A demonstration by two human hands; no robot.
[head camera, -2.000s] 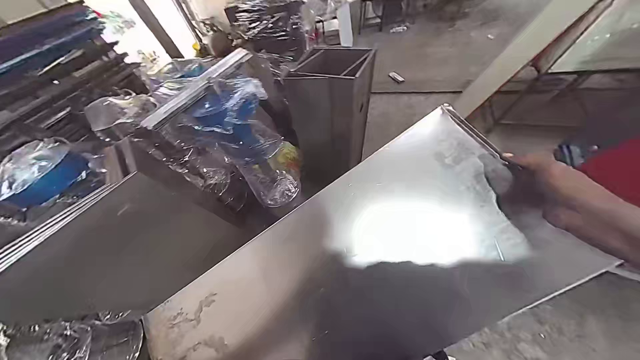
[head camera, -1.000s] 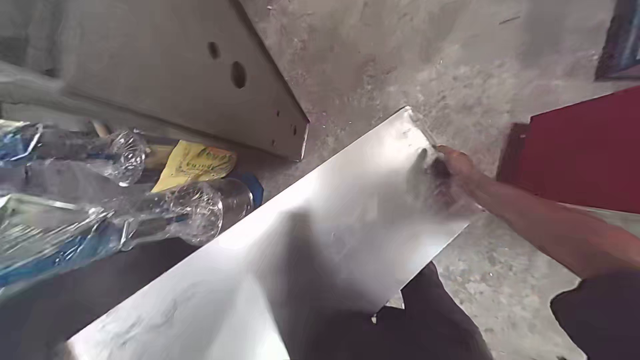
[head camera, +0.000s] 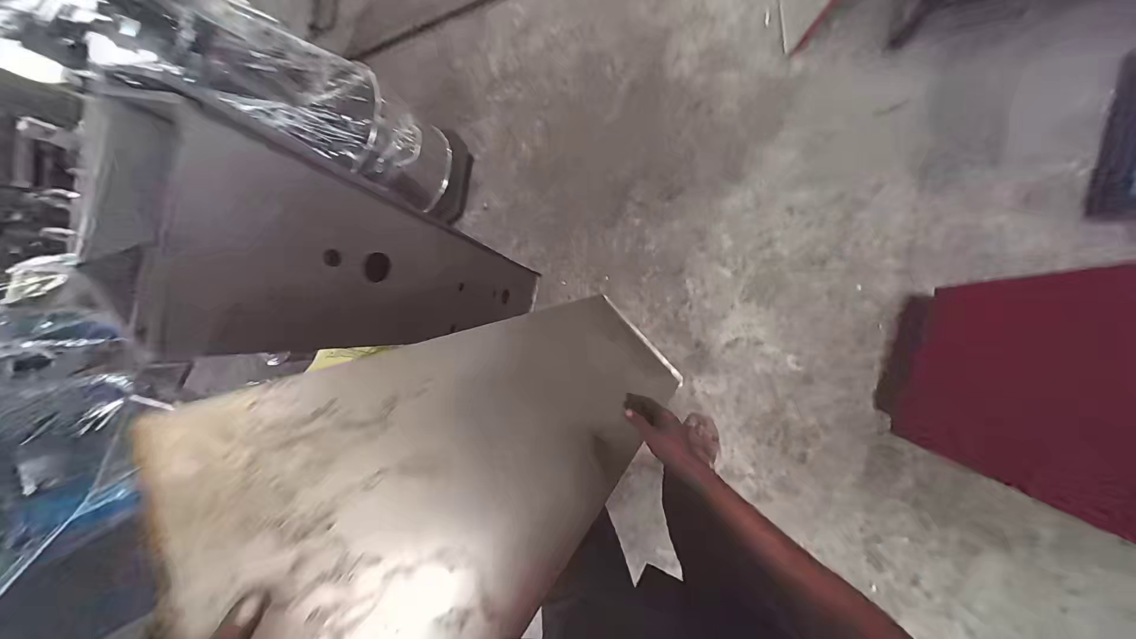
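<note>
A long, flat sheet-metal panel (head camera: 444, 426) with a shiny, smudged face slants across the lower middle of the head view. On its right edge, near the far corner, my right hand (head camera: 670, 435) grips it, the thumb over the face. My left hand (head camera: 241, 617) is at the bottom left edge of the view; only a finger or thumb shows on the panel's face, and the rest is cut off. Dark clothing and legs lie beneath the panel.
A grey metal housing (head camera: 257, 240) with round holes stands at the left, just beyond the panel. Plastic-wrapped items (head camera: 328, 98) lie behind it, others (head camera: 62, 426) at the far left. A dark red object (head camera: 1021, 382) sits at the right on the concrete floor (head camera: 754, 222).
The view has swung down to the floor. The panel has turned, its far end now nearer the holed housing. A finger of my left hand has come into view; my right hand still holds the right edge.
</note>
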